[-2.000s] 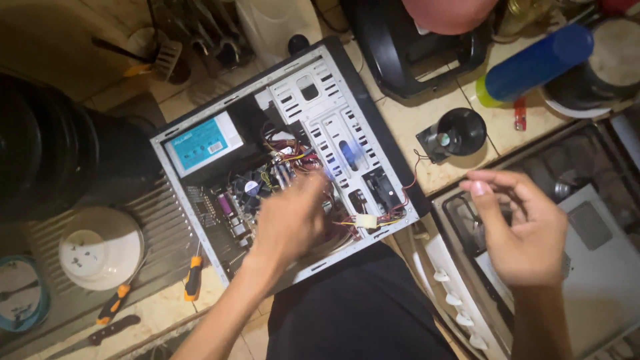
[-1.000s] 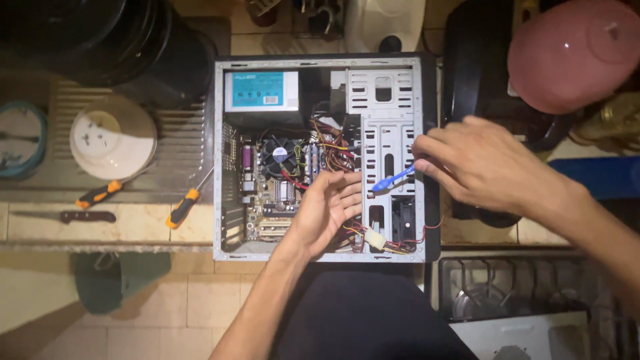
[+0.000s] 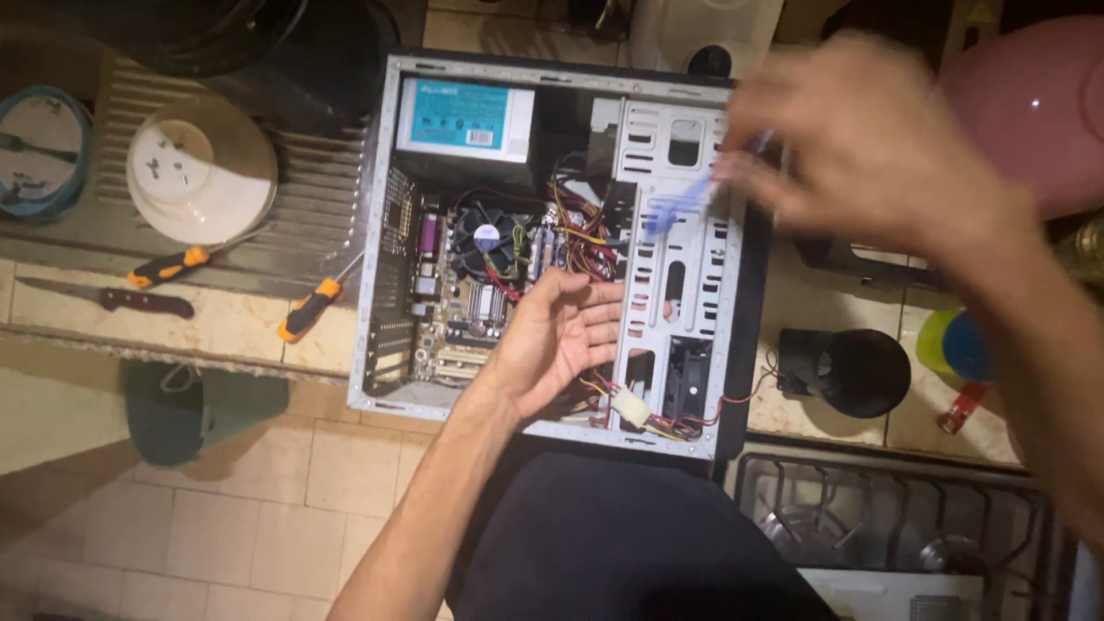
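An open desktop computer case (image 3: 552,423) lies on its side in the middle. Inside are a power supply (image 3: 466,116), a CPU fan (image 3: 486,237), a motherboard (image 3: 461,332) and tangled wires. My left hand (image 3: 561,341) reaches into the case palm up, its fingertips partly hidden behind the perforated metal drive cage (image 3: 677,224); whether it holds anything cannot be told. My right hand (image 3: 845,155), blurred, is above the case's upper right edge, gripping a blue brush-like tool (image 3: 677,207) over the cage. A white connector (image 3: 631,405) lies at the cage's lower end.
Two orange-and-black screwdrivers (image 3: 168,267) (image 3: 310,309) and a knife (image 3: 147,302) lie left. A white bowl (image 3: 203,181) holds small screws. A black round object (image 3: 865,373) is right of the case, above a gas stove (image 3: 888,509). A pink bowl (image 3: 1026,112) stands upper right.
Two seconds ago my right hand was apart from the case at the right; it then came over the cage with the blue tool. Since then it has moved up. My left hand remains inside the case.
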